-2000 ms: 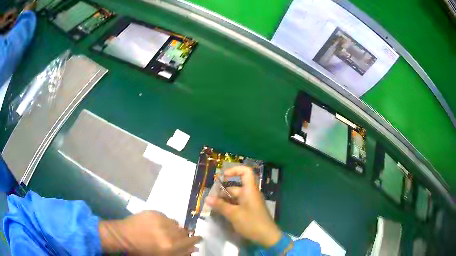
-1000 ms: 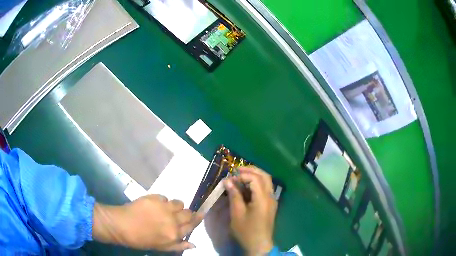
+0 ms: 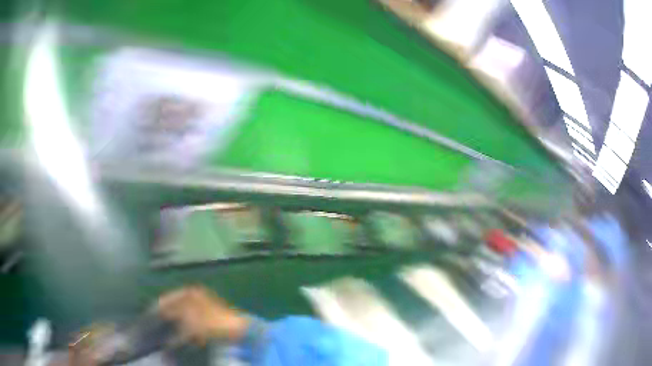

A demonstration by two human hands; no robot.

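The frame is strongly blurred. My right hand [image 3: 200,314] is at the bottom, left of centre, with its blue sleeve running off to the right. It lies over or beside a dark shape [image 3: 143,332], which looks like the tablet unit, cut off by the bottom edge. Its fingers are too smeared to tell what they hold. A small brown-orange patch is at the lower left and cannot be made out. My left hand is not visible.
Tablet units [image 3: 204,234] stand in a row under the rail [image 3: 322,187]. An instruction sheet [image 3: 168,111] hangs on the green panel. Pale sheet strips [image 3: 368,314] lie right of my sleeve. People in blue smocks [image 3: 550,286] are at the far right.
The view has swung up and to the right, so the line, panel and ceiling lights show. The work has slid to the bottom left, and my left hand has left the picture.
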